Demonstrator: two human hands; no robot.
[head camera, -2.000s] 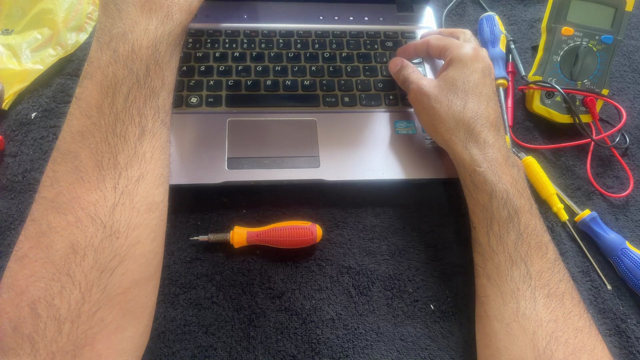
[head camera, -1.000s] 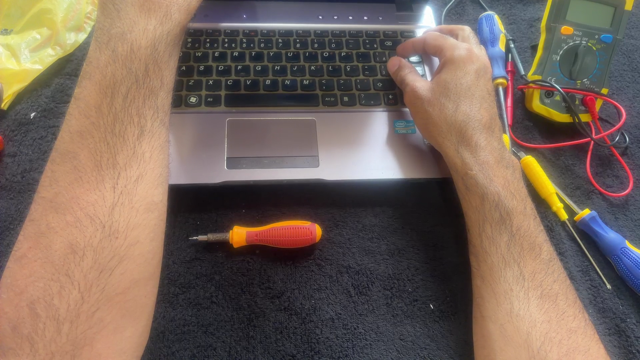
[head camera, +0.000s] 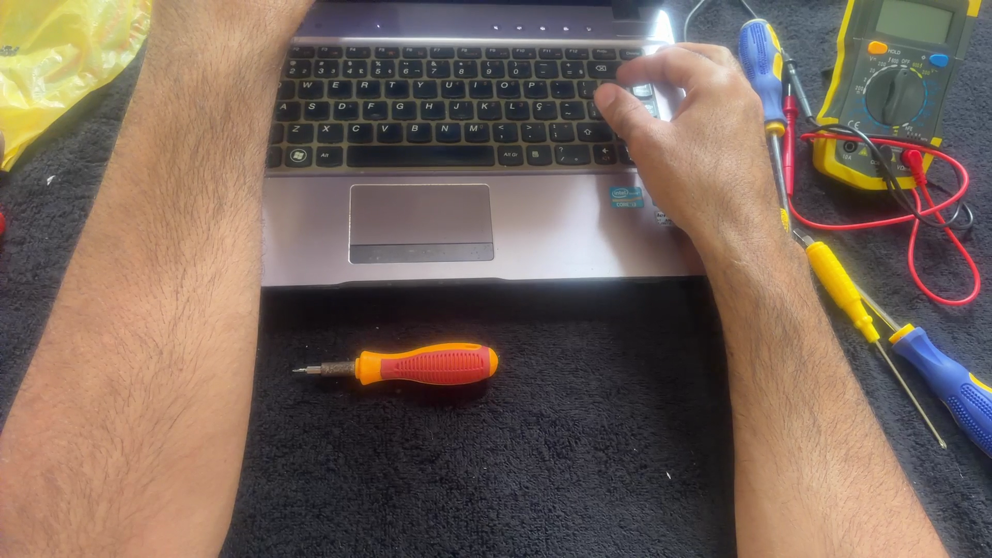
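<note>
An open laptop lies on a dark towel, its keyboard facing me and most of its screen beyond the top edge. My right hand rests at the right side of the keyboard, thumb and index finger apart over the rightmost keys; its other fingers curl out of sight, so a grip cannot be told. My left hand reaches past the laptop's upper left corner, with its fingers cut off by the frame. In front of the laptop lies a red and orange screwdriver, its tip pointing left.
A yellow and grey multimeter with red and black leads lies at the upper right. Beside my right arm are a blue-handled screwdriver, a yellow one and another blue one. A yellow plastic bag lies at the upper left.
</note>
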